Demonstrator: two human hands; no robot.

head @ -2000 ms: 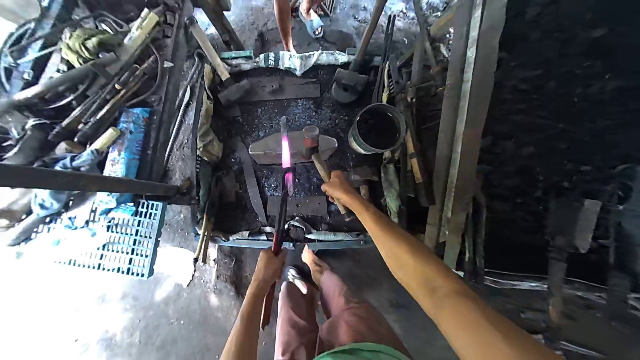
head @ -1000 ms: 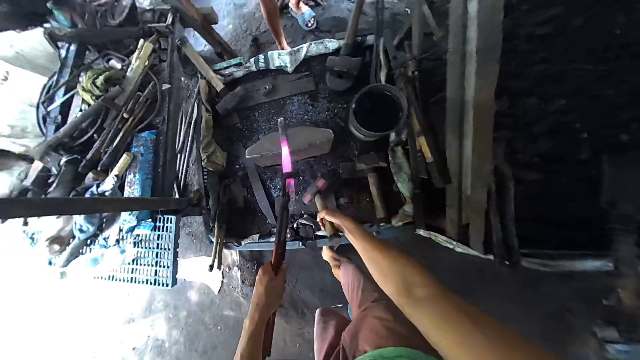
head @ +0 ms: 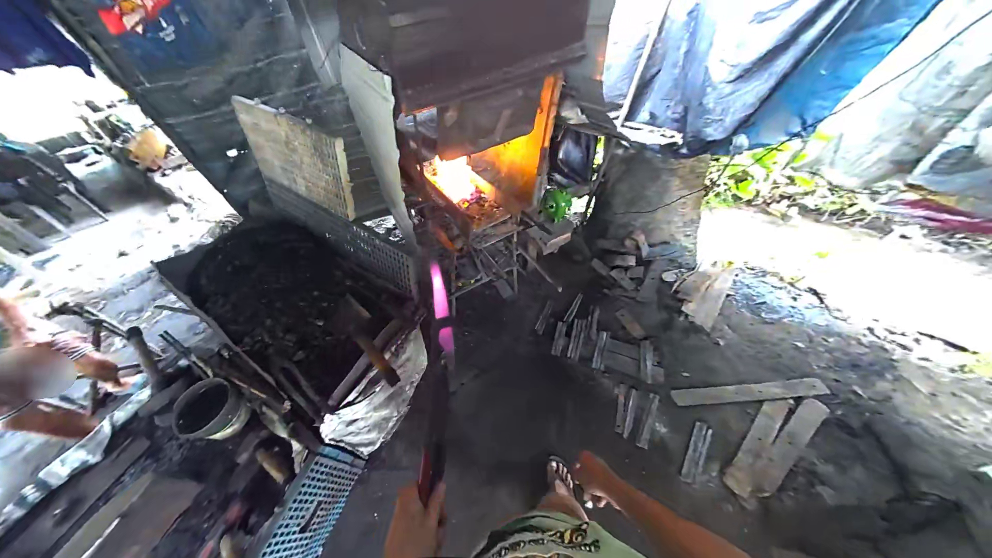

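Observation:
My left hand (head: pixel 418 515), at the bottom centre, is closed around the handles of long metal tongs (head: pixel 435 434). The tongs point forward and grip a narrow metal workpiece (head: pixel 441 298) that glows pink in two stretches, with a darker band between them. Beyond its tip, a forge fire (head: pixel 457 180) burns bright orange. My right hand (head: pixel 601 474) is low, beside my sandalled foot (head: pixel 561 471); no tool shows in it, and its finger position is unclear. A hammer (head: pixel 372 353) with a wooden handle lies at the edge of the coal bin.
A coal bin (head: pixel 267 271), a bucket (head: pixel 209 409) and a blue plastic crate (head: pixel 314 504) stand on the left. Flat metal bars (head: pixel 750 391) and wood pieces (head: pixel 620 263) lie on the ground to the right. Another person's arm (head: pixel 97 370) shows at far left.
The view has swung from the anvil area to the forge. My left hand still holds the tongs with the glowing piece. The hammer my right hand held is no longer seen in it.

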